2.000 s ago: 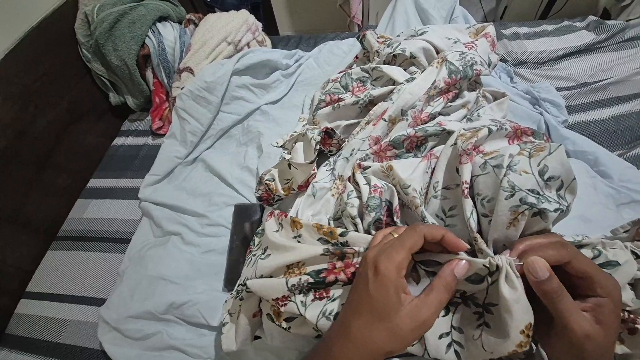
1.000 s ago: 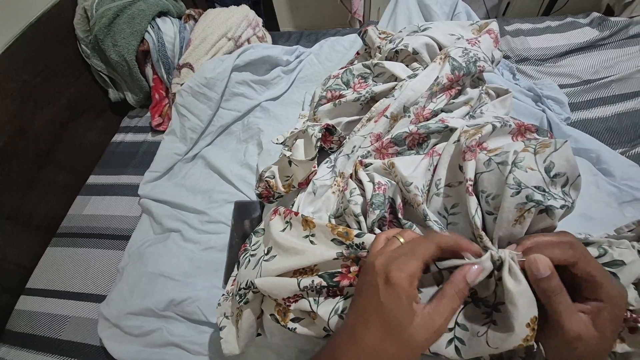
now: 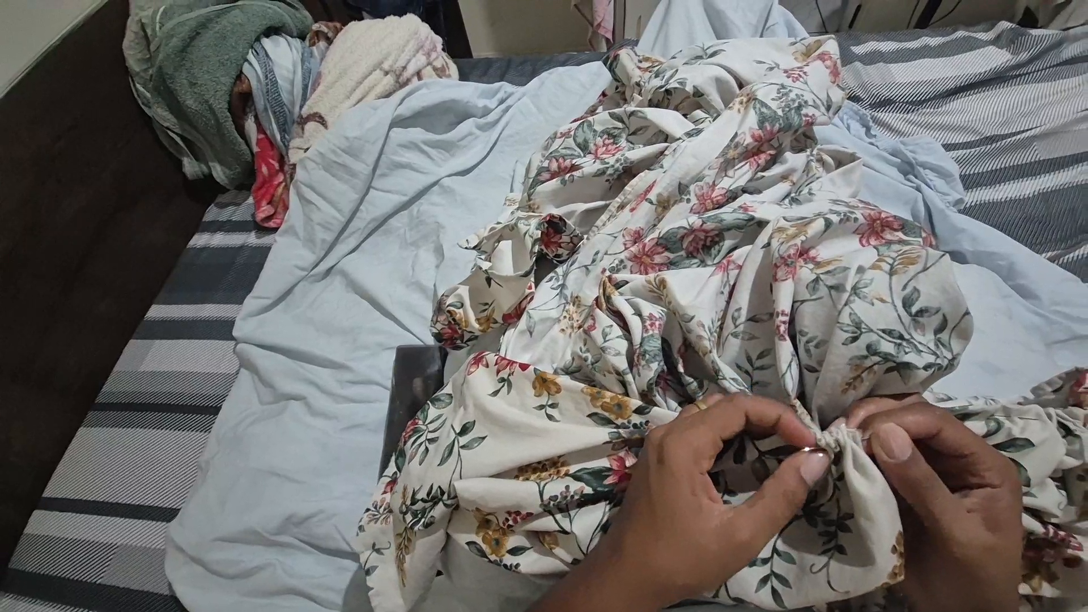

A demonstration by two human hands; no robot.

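A large white cloth printed with flowers and leaves (image 3: 646,246) lies bunched on the bed. At its lower right, my left hand (image 3: 722,493) pinches a gathered fold between thumb and index finger, with a small shiny thing, perhaps a needle or pin, at the fingertips. My right hand (image 3: 943,484) grips the same puckered fold (image 3: 837,446) from the other side, a short way from the left fingertips. A ring shows on my left hand. Part of the right fingers is hidden behind the cloth.
Under the floral cloth lies a wrinkled light blue sheet (image 3: 340,340) on striped bedding (image 3: 127,433). A dark flat object (image 3: 411,391) sticks out at the floral cloth's left edge. Bundled towels and blankets (image 3: 204,76) rest at the upper left, beside a dark brown board (image 3: 76,238).
Both hands stay at the gathered fold. The left fingertips have shifted slightly on it, and the small shiny thing now shows by the left thumb.
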